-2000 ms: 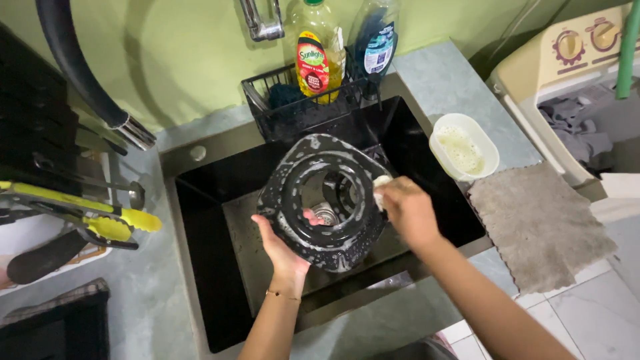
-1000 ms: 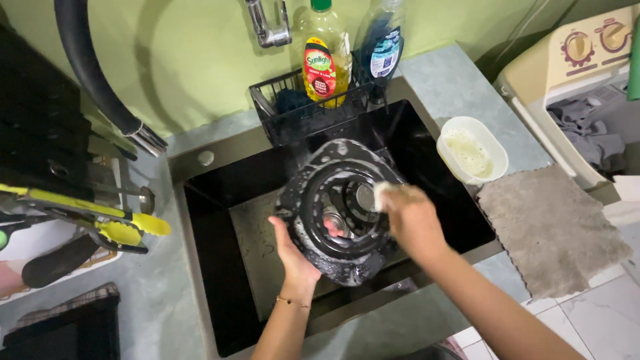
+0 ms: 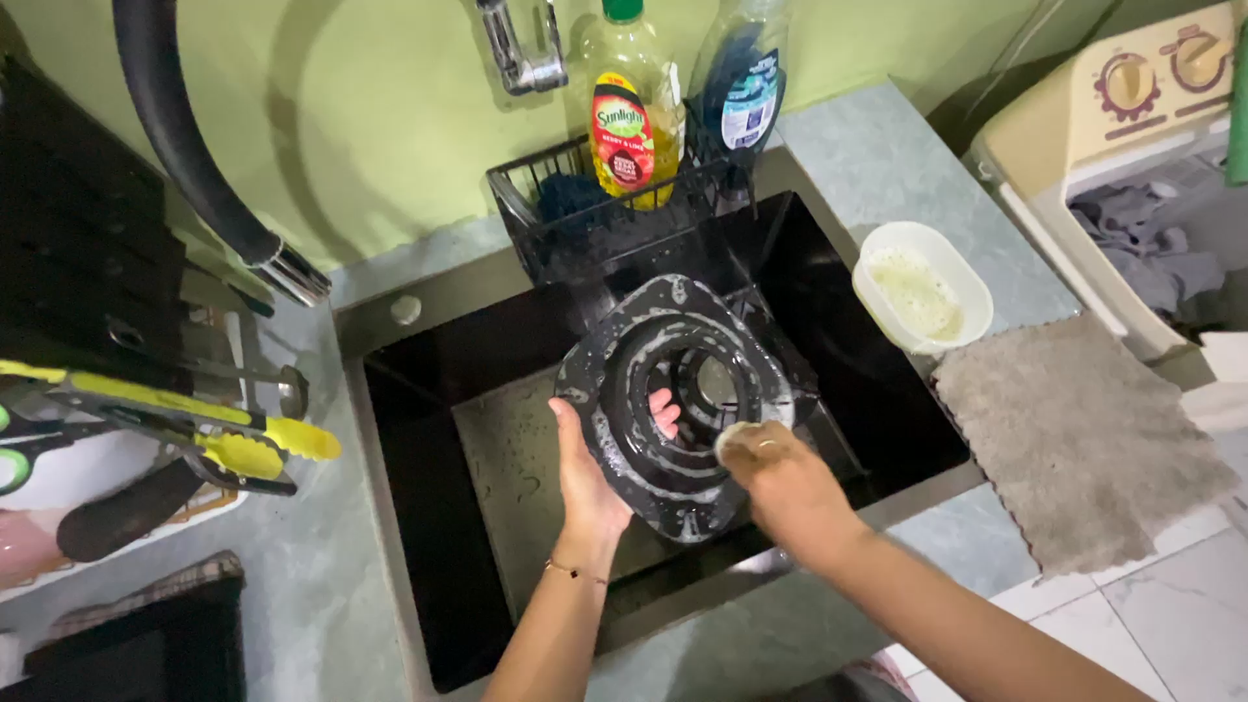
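Observation:
A black square plate with a round central opening (image 3: 624, 429), streaked with suds, is held tilted over the black kitchen sink (image 3: 356, 429). My left hand (image 3: 590, 473) grips its left edge from below, and some of its fingertips show through the opening. Against the lower right of the ring, my right hand (image 3: 785, 483) presses a small pale sponge or pad (image 3: 731, 444), mostly hidden by the fingers. Another black part stands in the sink behind the plate, largely covered by it.
A black wire caddy (image 3: 624, 219) holds a dish soap bottle (image 3: 624, 136) and a blue bottle (image 3: 746, 97). A plastic tub of suds (image 3: 921, 292) and a grey cloth (image 3: 1082, 439) lie right. Left are a black faucet (image 3: 195, 166), yellow-tipped tongs (image 3: 244, 453) and a dish rack (image 3: 195, 522).
My right hand with the pale sponge has moved from the upper right of the ring to its lower right. My left hand still holds the plate's left side.

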